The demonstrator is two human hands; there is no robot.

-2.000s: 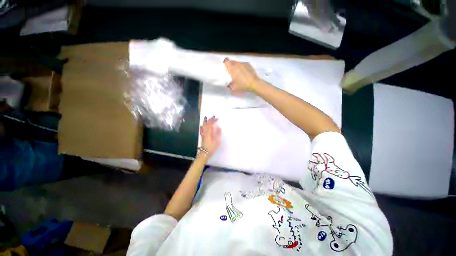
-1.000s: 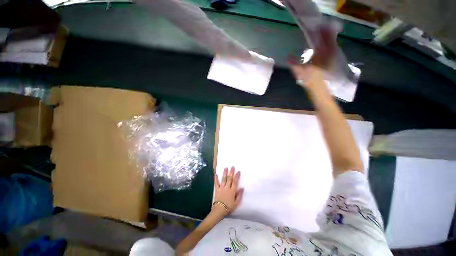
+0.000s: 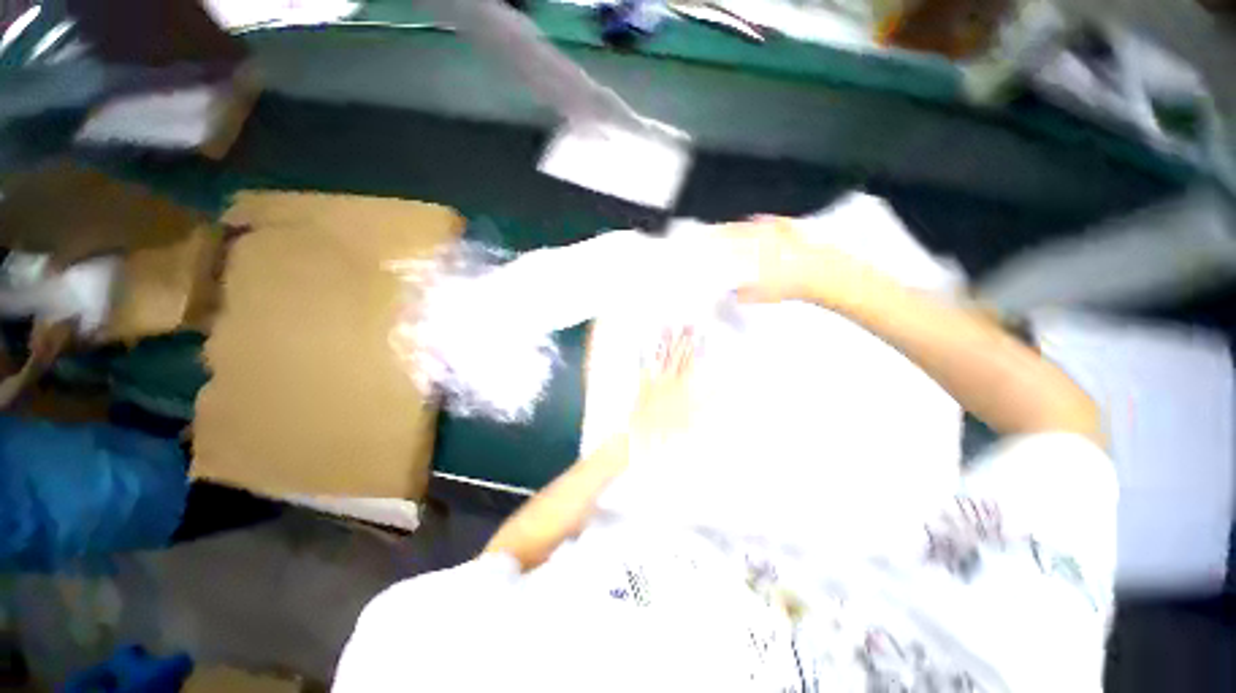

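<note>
A long white sleeved product (image 3: 583,275) lies across the back of the white sheet stack (image 3: 813,433); its left end reaches over the clear plastic. It is blurred, and its outline merges with the white sheets. My right hand (image 3: 775,260) is closed over its middle, with the fingertips partly hidden. My left hand (image 3: 664,379) lies on the sheets just in front of it, fingers apart and holding nothing.
Crumpled clear plastic (image 3: 475,345) lies left of the stack, partly on brown cardboard (image 3: 319,345). Another sleeved product with a flat white end (image 3: 617,163) lies behind. A second white stack (image 3: 1152,447) is at right. A person's blue clothing (image 3: 88,494) shows at far left.
My right hand has come back from the far side of the bench, and a sleeved product now lies across the stack. My left hand has moved up and right on the sheets.
</note>
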